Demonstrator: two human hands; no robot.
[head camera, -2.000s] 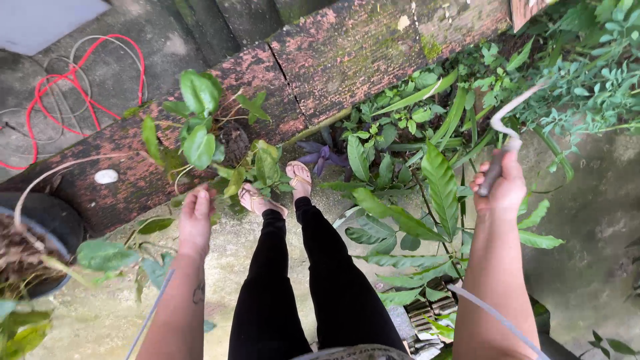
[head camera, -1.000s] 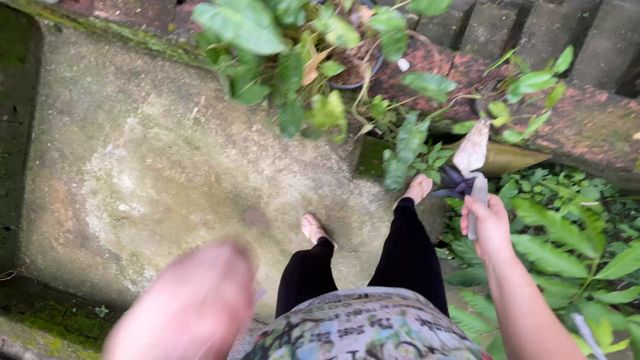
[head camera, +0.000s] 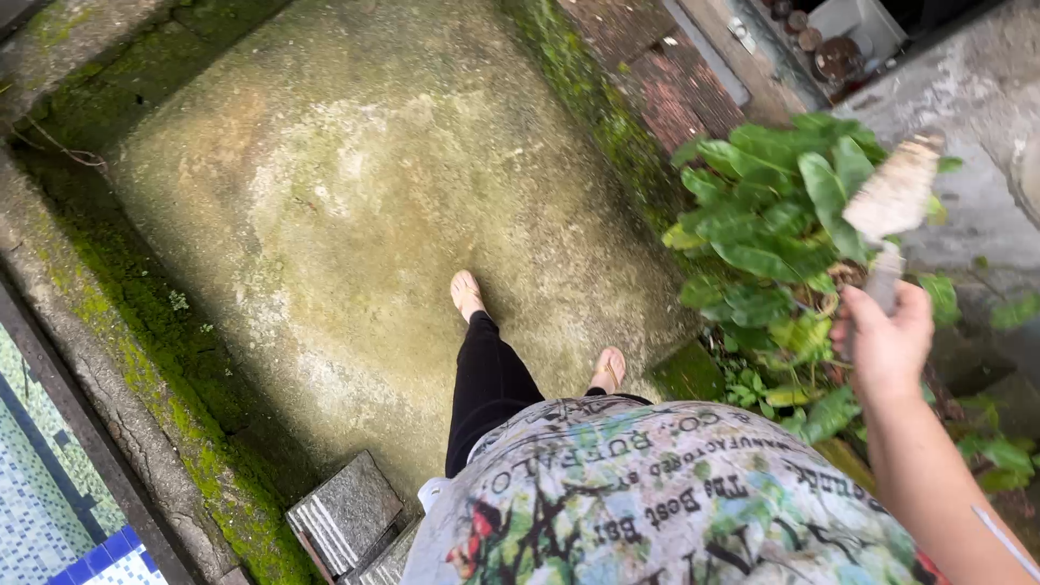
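At the right, my right hand (head camera: 886, 337) is closed around the handle of a hand trowel (head camera: 898, 191), its dirt-coated blade pointing up and away from me. Behind the trowel and to its left grows a clump of broad-leaved green plants (head camera: 760, 219). My left hand is outside the frame. My feet, in sandals (head camera: 465, 291), stand on the stained concrete floor (head camera: 366, 211), one ahead of the other.
A mossy concrete curb (head camera: 154, 349) runs down the left, with a blue-tiled basin (head camera: 41, 455) beyond it. Stacked grooved slabs (head camera: 345, 512) lie near my left side. Brick-coloured slabs (head camera: 666, 85) edge the upper right, near a clear plastic container (head camera: 853, 32).
The view has swung strongly left, from the plant bed and coiled hose to the concrete floor. My left hand has left the frame. The trowel stays in my right hand.
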